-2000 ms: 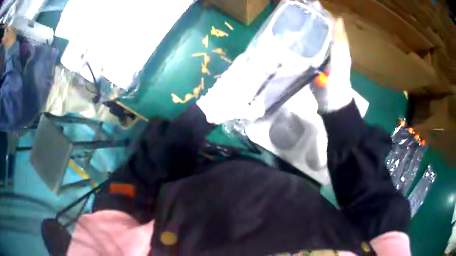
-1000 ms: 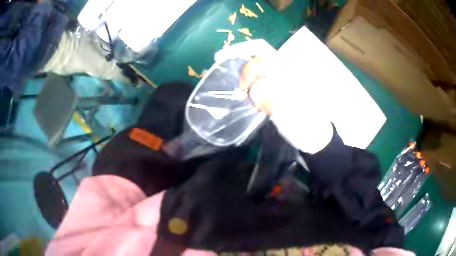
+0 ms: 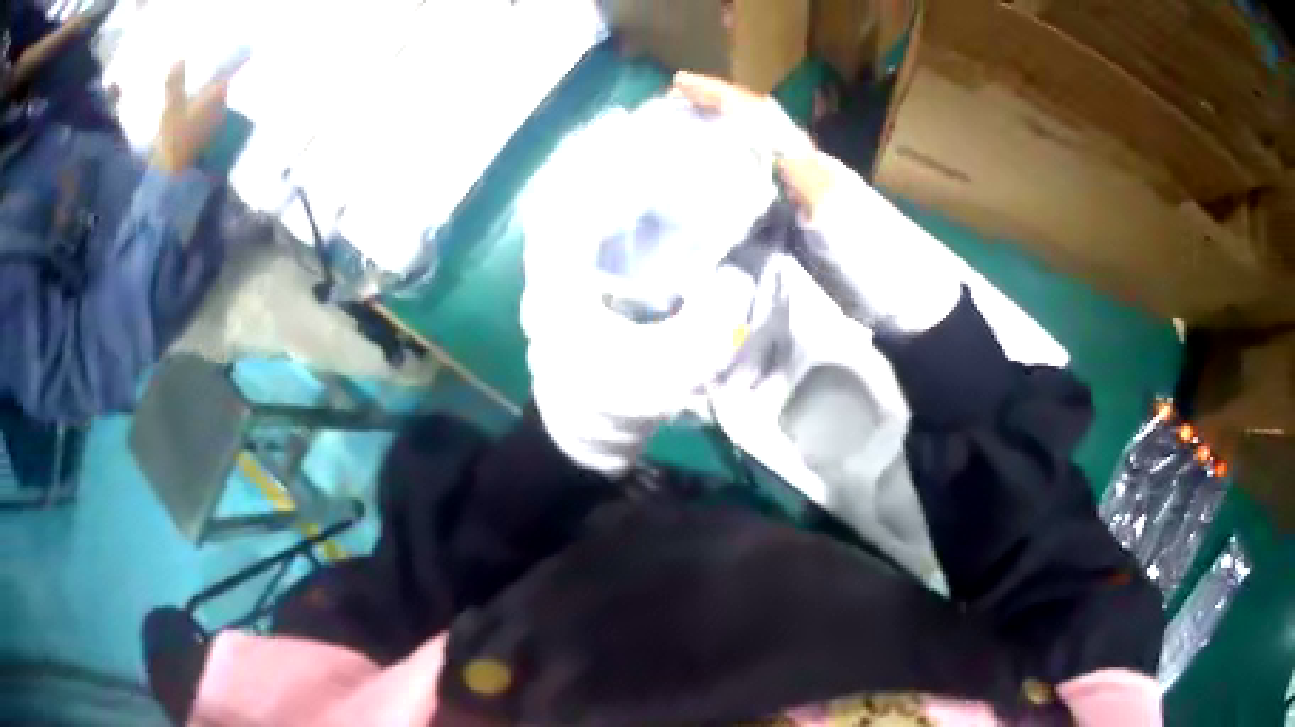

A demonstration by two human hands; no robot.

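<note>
A white unit in shiny clear film [image 3: 646, 213] is in front of me, washed out by glare. My right hand [image 3: 852, 234], in a white glove with bare-looking fingertips, grips its far right edge. My left hand [image 3: 582, 405], also white-gloved, is at its near left side; glove and film blend, and its fingers are lost in the glare. A white moulded piece with a rounded grey area [image 3: 838, 419] lies below and right of the unit. A flat white panel [image 3: 980, 291] shows partly behind my right forearm.
Large brown cartons [image 3: 1023, 156] stand at the upper right. Orange-ended packets in clear sleeves [image 3: 1165, 497] lie on the green table [image 3: 1122, 305] at the right. Bagged white units [image 3: 412, 100] lie upper left, beside another person's hand [image 3: 185, 128]. A stool [image 3: 185, 440] stands lower left.
The bagged unit and my hands have moved up and away from my body. My right hand has shifted to its far edge. The moulded piece shows again. The other person's hand has come into view.
</note>
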